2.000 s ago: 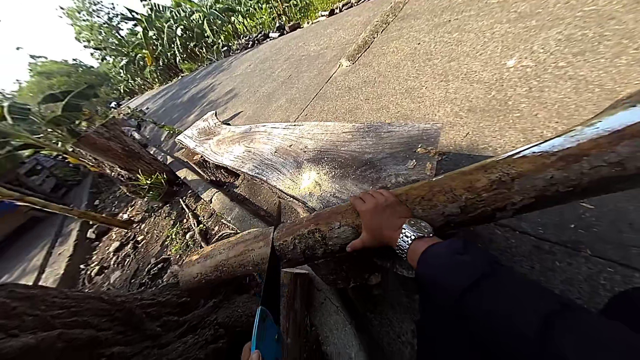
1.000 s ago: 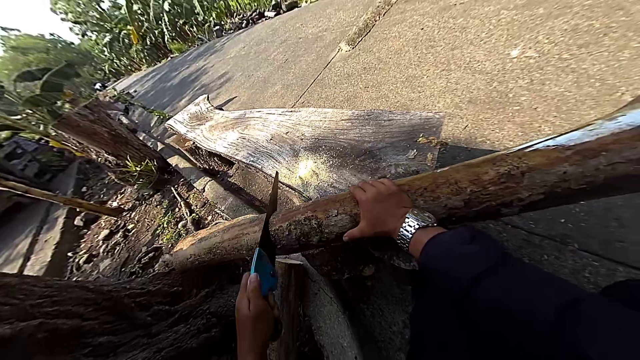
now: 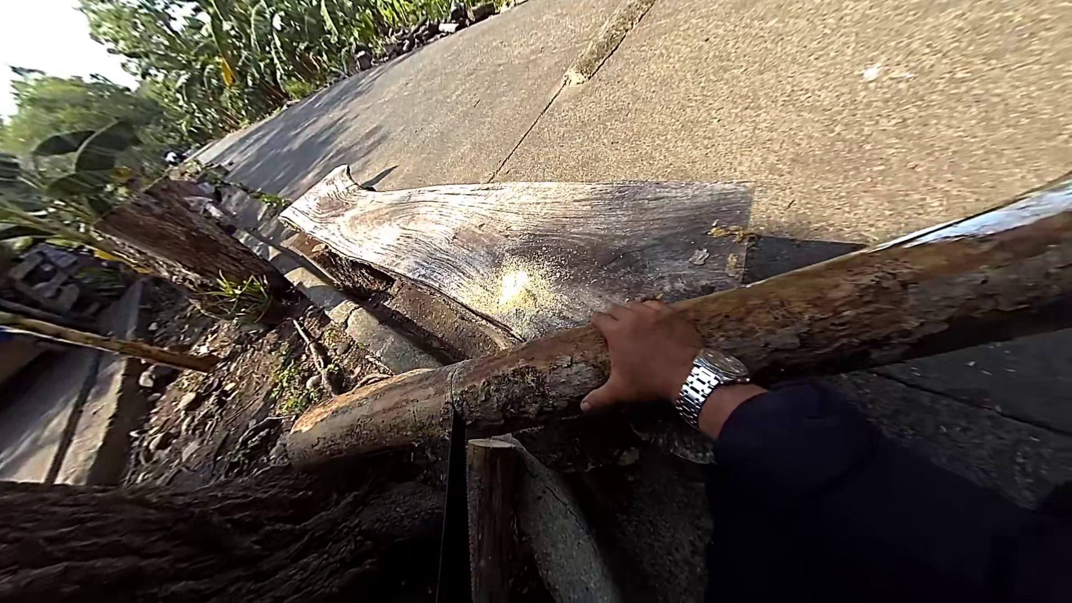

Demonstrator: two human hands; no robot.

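Observation:
My right hand (image 3: 645,356), with a metal-band wristwatch (image 3: 708,385) and a dark sleeve, grips the top of a long bark-covered log (image 3: 846,322). The log slants from the right edge down to the left. To the left of the hand, the dark saw blade (image 3: 453,502) stands in a narrow cut across the log and runs down out of the frame. Its handle and my left hand are out of view. A weathered wooden slab (image 3: 502,226) lies behind the log, with sawdust (image 3: 532,289) scattered on it.
Under the log near the blade is an upright cut wood piece (image 3: 494,519). Thick dark bark (image 3: 209,536) fills the lower left. A tree stump (image 3: 188,239), a thin pole (image 3: 109,342) and stony soil lie left. Concrete pavement (image 3: 796,109) stretches behind.
One second ago the blade stood higher, pointing above the log, with my left hand on its blue handle; blade and hand have moved down, the hand out of view. My right hand remains on the log.

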